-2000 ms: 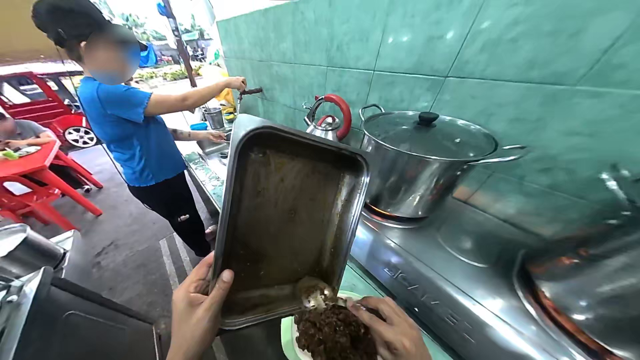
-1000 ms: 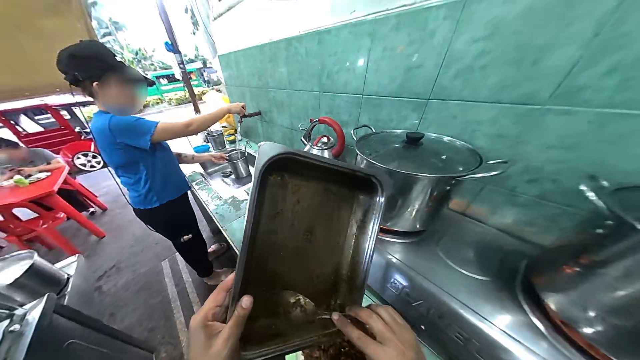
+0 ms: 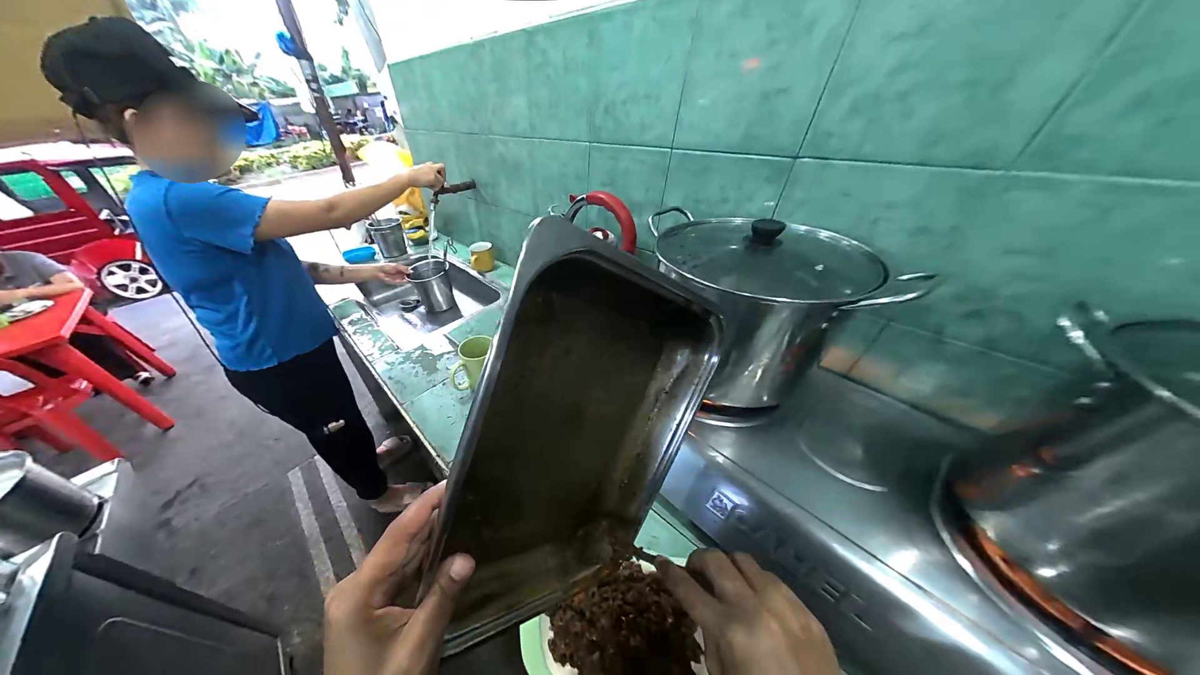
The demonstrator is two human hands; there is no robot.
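Observation:
My left hand (image 3: 398, 581) grips the lower left rim of a rectangular metal pan (image 3: 572, 422), which is tilted up on end, with a thin brown film inside. Below its lower right corner, dark brown chopped food (image 3: 623, 623) is heaped on a pale green and white dish (image 3: 536, 647). My right hand (image 3: 745, 609) is closed at that corner, just above the food. It holds a utensil, seen as a spoon in the earlier frames; its bowl is hidden now behind food and fingers.
A lidded steel pot (image 3: 764, 319) stands on the stove (image 3: 844, 525); another pot (image 3: 1106, 487) is at right, over a glowing burner. A co-worker in a blue shirt (image 3: 244, 281) holds a metal container (image 3: 431, 284) under the tap at the sink (image 3: 478, 292). A green mug (image 3: 472, 361) stands on the counter.
The spoon was inside the pan a second ago; my right hand and the utensil are now at its lower corner over the food. The co-worker's container has moved lower into the sink.

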